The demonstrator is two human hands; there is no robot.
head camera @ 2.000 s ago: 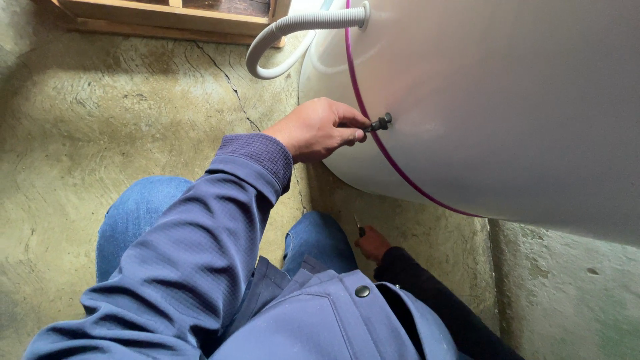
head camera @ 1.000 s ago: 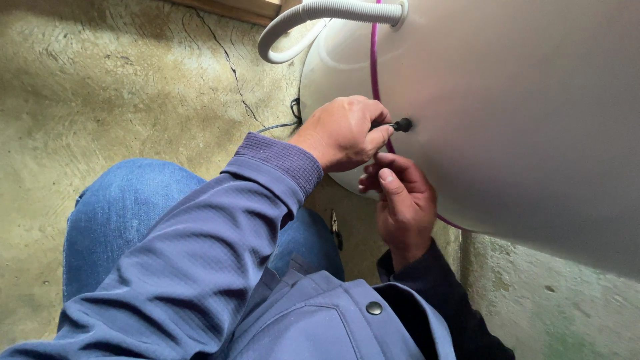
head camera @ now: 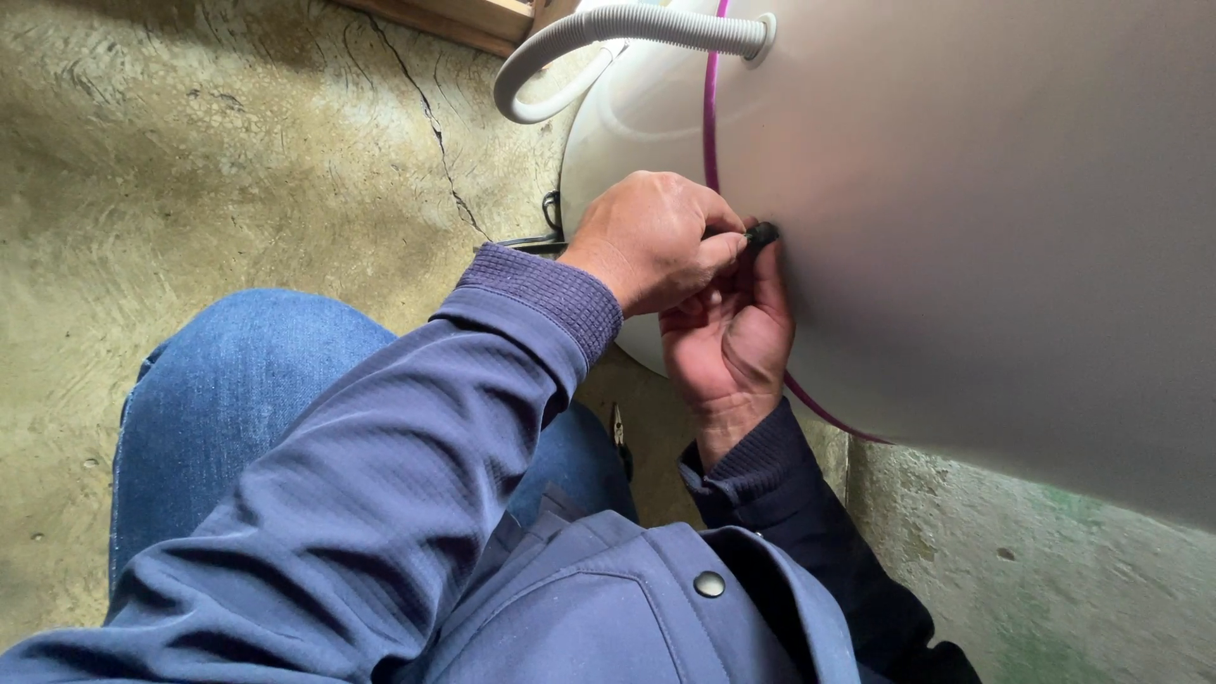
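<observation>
A small black fitting (head camera: 763, 234) stands at the side of a large white rounded tank (head camera: 978, 237). My left hand (head camera: 655, 237), back up, pinches something small and partly green at the fitting's near end, between thumb and forefinger. Palm up beneath it, my right hand (head camera: 730, 332) has its thumb and fingertips against the fitting; its far fingers are partly hidden. Behind both hands a purple band or tube (head camera: 711, 123) runs down over the tank. What looks like a pair of pliers (head camera: 619, 432) lies low beside my knee, partly covered.
A grey corrugated hose (head camera: 646, 24) curves out of the tank above my hands. Black cable (head camera: 549, 211) lies by the tank's left end on the cracked concrete floor (head camera: 285, 171). A wooden frame (head camera: 465, 17) is at the top, and a rough concrete surface (head camera: 1045, 570) at lower right.
My right hand has risen from low beside my knee, where it held a small tool, to the fitting. My left hand has stayed near the fitting.
</observation>
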